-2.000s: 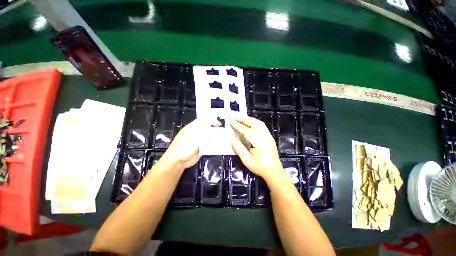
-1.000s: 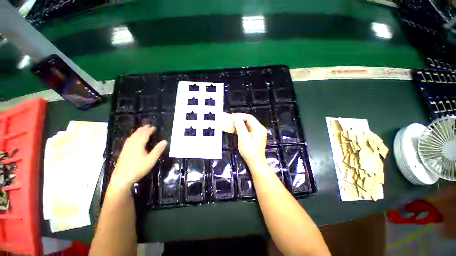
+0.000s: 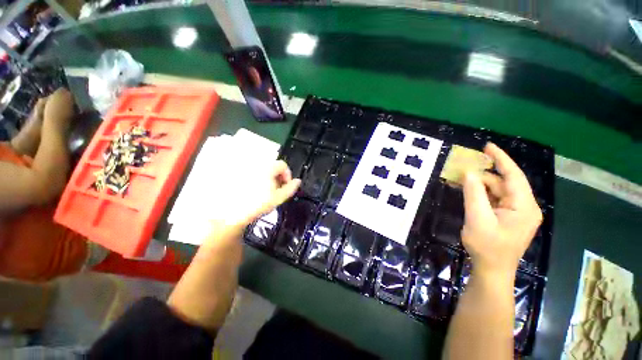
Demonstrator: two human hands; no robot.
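Observation:
A white adhesive sheet point(image 3: 384, 204) with two columns of black notched pieces point(image 3: 380, 171) lies tilted on the glossy black blister tray point(image 3: 331, 261). My right hand point(image 3: 501, 211) is above the right part of the tray and pinches a small flat tan piece point(image 3: 461, 163) between thumb and fingers. My left hand point(image 3: 264, 197) is at the tray's left edge, over the stack of white backing sheets point(image 3: 211, 184). Its thumb and finger are apart at the tips; its other fingers and anything under them cannot be made out.
A red divided tray point(image 3: 134, 228) with loose dark and gold slivers stands at left, a clear plastic bag point(image 3: 116, 74) beyond it. Another person's arms point(image 3: 42, 151) show at far left. A smartphone point(image 3: 257, 84) leans on a post. Tan pieces point(image 3: 602, 309) lie on a sheet at right.
The view has turned left. My left hand has moved from over the tray to the white stack. My right hand has lifted the tan piece away from the adhesive sheet's right edge.

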